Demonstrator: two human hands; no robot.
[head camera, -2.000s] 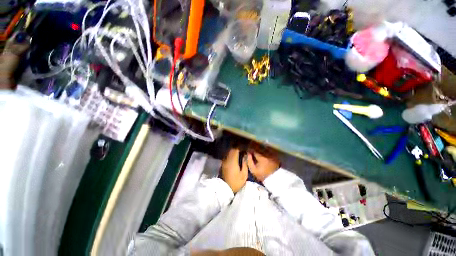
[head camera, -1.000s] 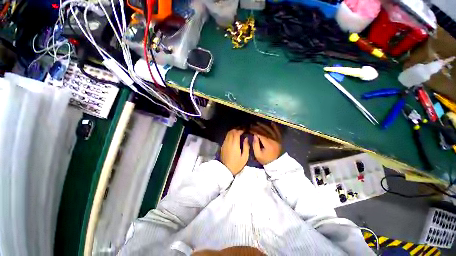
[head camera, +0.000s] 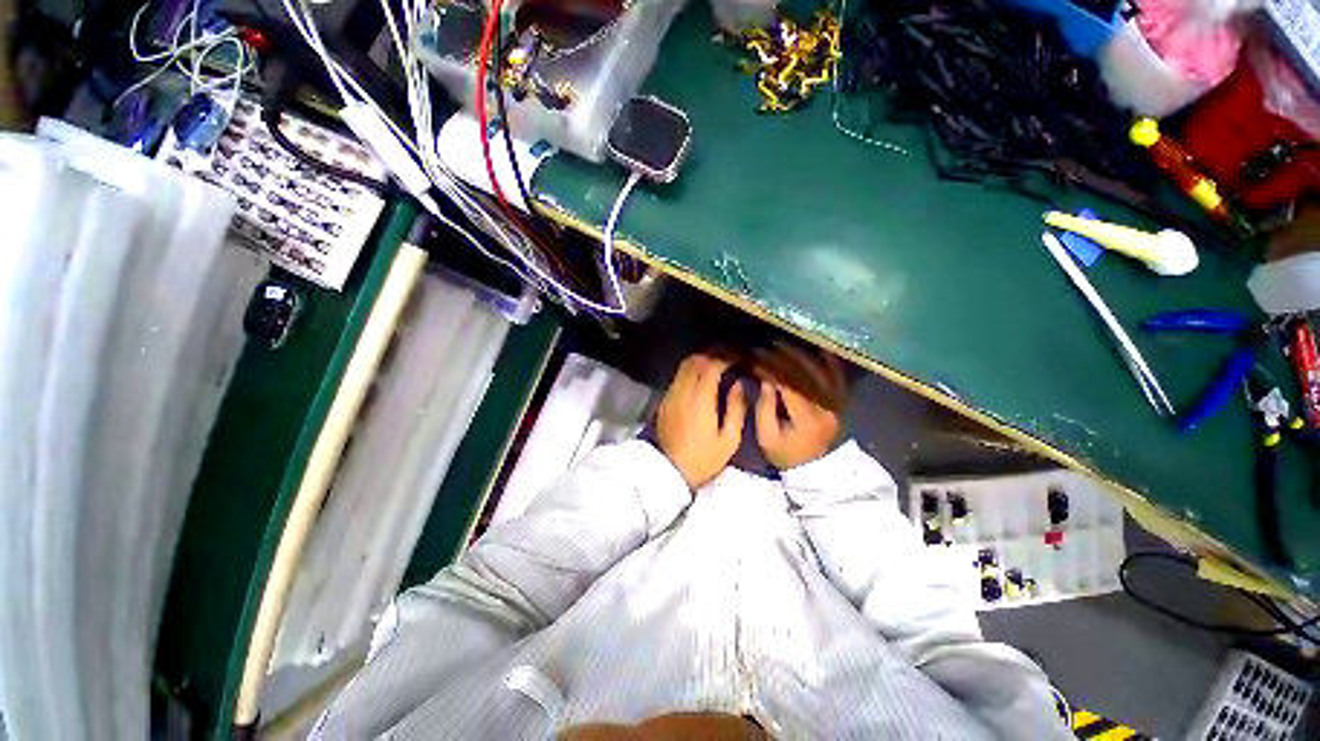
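Note:
My left hand (head camera: 701, 420) and my right hand (head camera: 796, 420) are bare and close together over my lap, just below the bench edge. Between them they hold a small dark object (head camera: 749, 411), which looks like a watch case. The fingers curl over it and hide most of it, so its exact shape and which side faces up cannot be told. Tweezers (head camera: 1107, 322) lie on the green bench (head camera: 753, 203) to the right, not in either hand.
A cream-handled tool (head camera: 1122, 239) and blue-handled pliers (head camera: 1223, 362) lie at the bench's right. A square watch-like unit (head camera: 649, 139) on a white cable sits near the edge. A white parts tray (head camera: 1083, 553) is below right. Translucent strips (head camera: 391, 478) stand at left. Black strips (head camera: 984, 94) lie behind.
The view has shifted, so the bench items sit further right in the picture. My hands stay together around the dark object, with only small finger changes.

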